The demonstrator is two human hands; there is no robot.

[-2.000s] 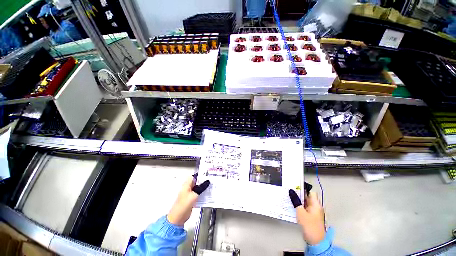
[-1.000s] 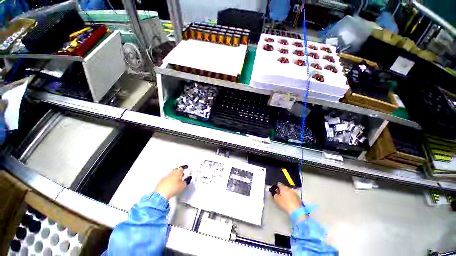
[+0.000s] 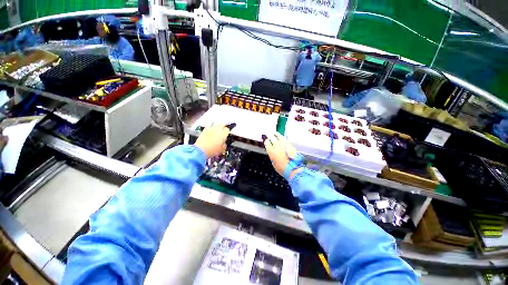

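A plain white divider sheet (image 3: 243,121) lies over rows of orange-yellow and black wound parts (image 3: 253,103) on the upper shelf. My left hand (image 3: 214,139) is at the sheet's front left part, with a black-covered fingertip over it. My right hand (image 3: 280,153) is at its front right corner, also with a black fingertip cover. Whether the fingers grip the sheet is not clear. The work instruction sheet (image 3: 245,260) lies on the line below, cut off by the bottom edge, with no hand on it.
A white foam tray of dark red rings (image 3: 334,146) stands right of the divider sheet. Bins of silver pieces (image 3: 385,209) are on the lower shelf. A blue cord (image 3: 331,100) hangs down in front. A metal rail (image 3: 250,209) crosses below the shelf. People in blue are at the back.
Both hands have left the work instruction sheet's area and reached forward and up to the divider sheet. The view has tilted up. The instruction sheet, held two seconds ago, now lies below.
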